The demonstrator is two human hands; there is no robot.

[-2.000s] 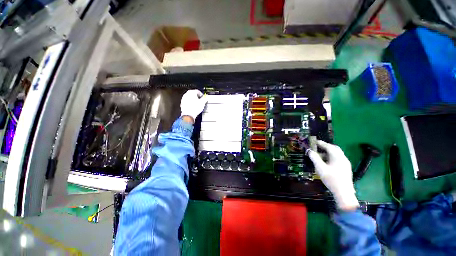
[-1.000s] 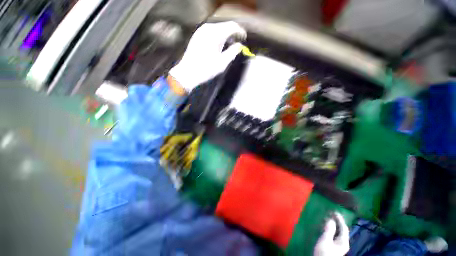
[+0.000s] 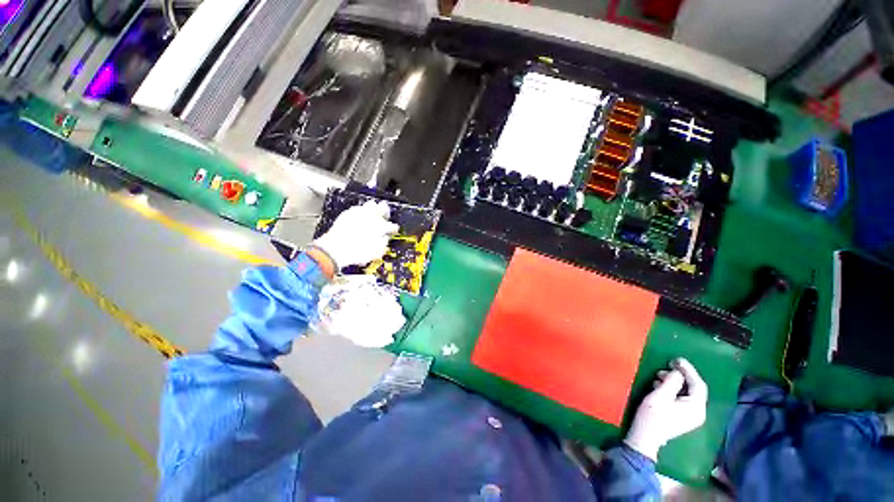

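Observation:
The circuit board (image 3: pixel 606 214), with a white block, orange coils and black capacitors, lies in its black carrier (image 3: pixel 588 253) at the upper right. The black scrap tray (image 3: pixel 424 218) holds yellow tape strips (image 3: pixel 417 260). My gloved left hand (image 3: pixel 359 237) is over the tray's left part, fingers down at the strips and partly covering the tray. Whether tape is between its fingers cannot be told. My gloved right hand (image 3: pixel 671 404) is right of the red sheet (image 3: pixel 567 333), away from the board, fingers curled. I see nothing in it, but the finger gap is unclear.
Crumpled white wipes (image 3: pixel 361 312) lie just below the tray. The dark conveyor (image 3: pixel 417 137) runs left of the carrier. A green panel with a red button (image 3: pixel 231 190) is at left. A blue screw box (image 3: pixel 823 176), dark tools (image 3: pixel 802 328) and another person's blue sleeve (image 3: pixel 784 426) are at right.
My left hand has left the board's upper left corner, where it pinched a yellow strip, and come down to the tray. My right hand has moved off the board to the near edge. The view has turned.

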